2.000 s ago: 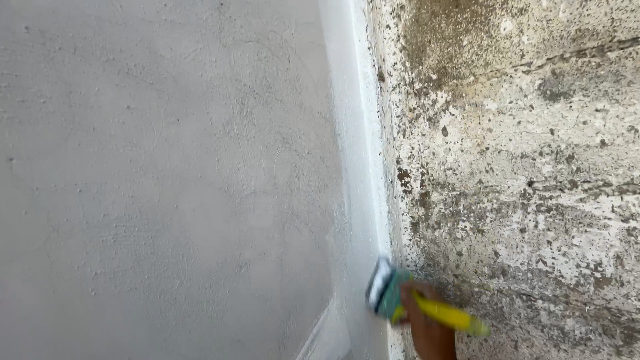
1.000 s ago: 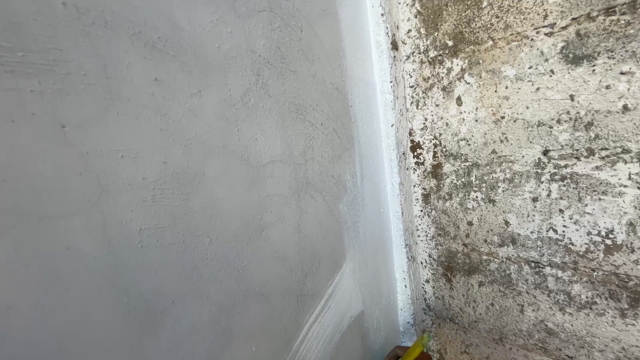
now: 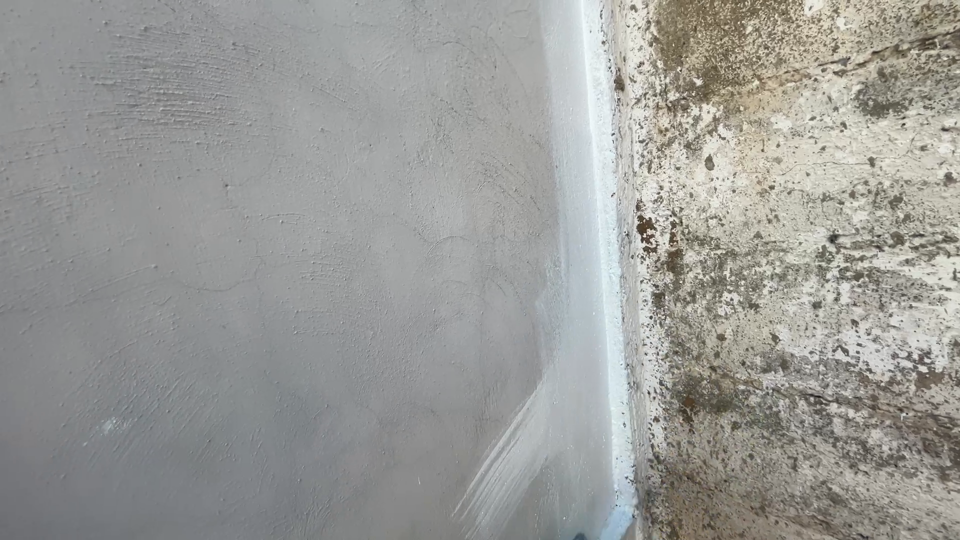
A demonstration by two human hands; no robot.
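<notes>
Neither of my hands is visible in the head view now. A grey plastered wall (image 3: pixel 337 225) fills the left and middle. Along its right edge runs a vertical band of white paint (image 3: pixel 589 225), brightest right at the corner. Near the bottom, a lighter streaky brush mark (image 3: pixel 506 461) slants down to the left from this band. A small dark bit of something (image 3: pixel 580 536) shows at the bottom edge beside the corner; what it is cannot be told.
To the right of the corner stands a weathered, stained wall (image 3: pixel 795 285) with peeling patches, dark spots and rough cracks. A small whitish spot (image 3: pixel 112 426) marks the grey wall at lower left.
Two seconds ago a hand held a yellow-handled paintbrush at the lower part of the corner. It moved down, showed only slightly at the bottom edge, and is now out of view.
</notes>
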